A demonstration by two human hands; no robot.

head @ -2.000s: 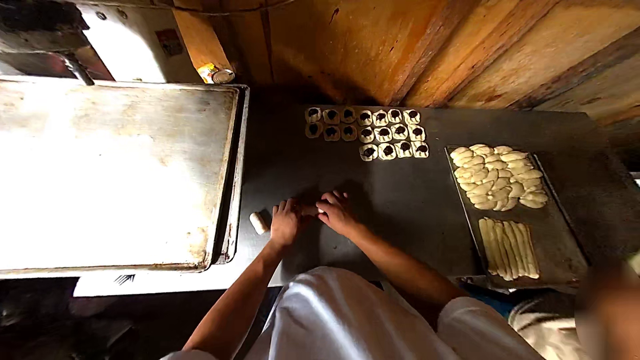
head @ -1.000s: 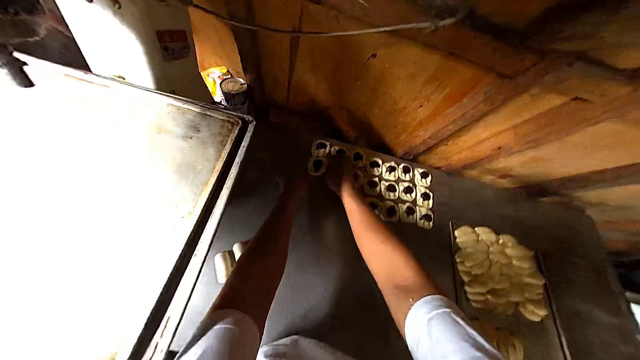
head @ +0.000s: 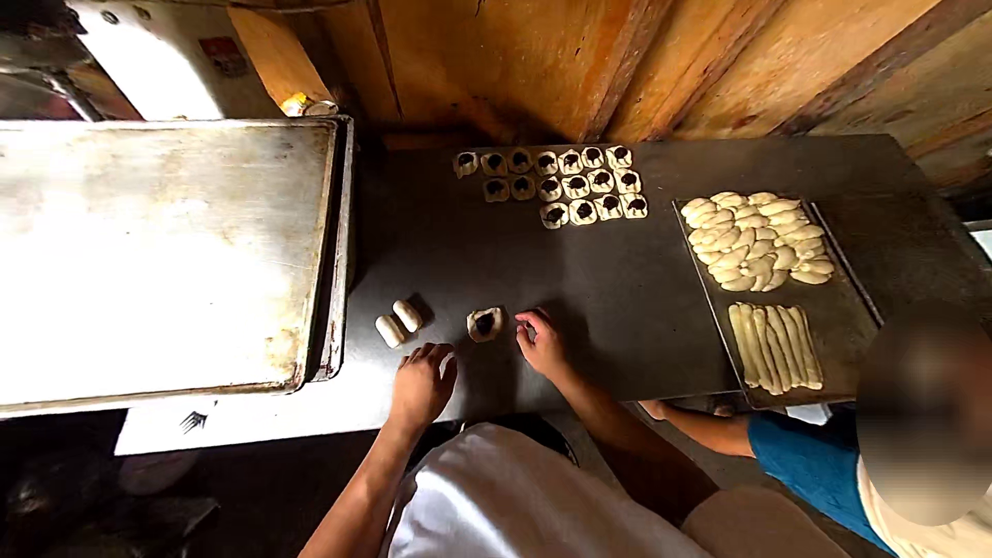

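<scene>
A flattened dough piece with dark filling (head: pixel 485 324) lies on the dark metal table between my hands. My left hand (head: pixel 423 384) is just below and left of it, fingers apart and holding nothing. Right of the dough piece is my right hand (head: pixel 540 341), its fingers curled loosely with a gap between thumb and forefinger, nothing held. Two plain dough rolls (head: pixel 398 324) lie side by side above my left hand. Farther back, rows of filled dough pieces (head: pixel 576 186) sit near the wooden wall.
Large metal baking trays (head: pixel 232 256) are stacked at the left. On the right, a tray (head: pixel 841 341) holds shaped dough pieces (head: pixel 756 240) and long dough strips (head: pixel 775 347). Another person (head: pixel 806 465) is at the lower right. A can (head: pixel 321 108) stands by the wooden wall.
My hands have come back from the rows near the wall to the table's front. A filled dough piece now lies between them. The view has swung back.
</scene>
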